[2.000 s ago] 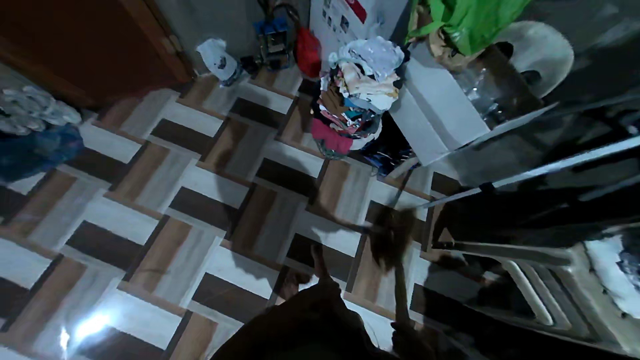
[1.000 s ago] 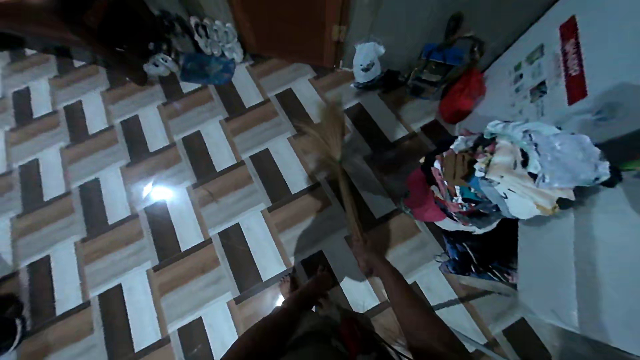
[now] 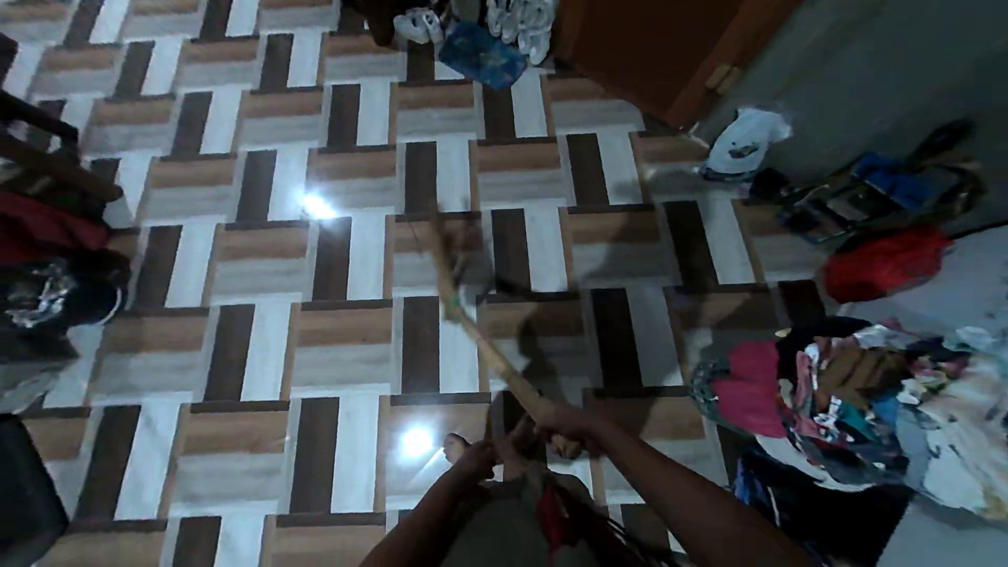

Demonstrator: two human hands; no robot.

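My right hand (image 3: 563, 421) is closed around the lower end of a long light-brown broom (image 3: 492, 354), just above my lap at the bottom centre. From there the broom slants up and left over the tiled floor (image 3: 342, 339); its far end is blurred and its bristles are hard to make out. My left hand (image 3: 476, 461) is low and close to the left of my right hand, near a bare foot (image 3: 454, 447). Whether its fingers hold anything does not show.
A heap of clothes (image 3: 858, 394) is at the right, with a red bag (image 3: 886, 264) and white plastic bag (image 3: 744, 142) beyond. Shoes (image 3: 520, 20) and a blue bag (image 3: 482, 55) lie near a wooden door (image 3: 669, 47). Dark furniture (image 3: 55, 150) stands at the left.
The view has swung left, bringing the furniture at the left into sight. The broom, in my right hand one second ago too, now points further left across the floor.
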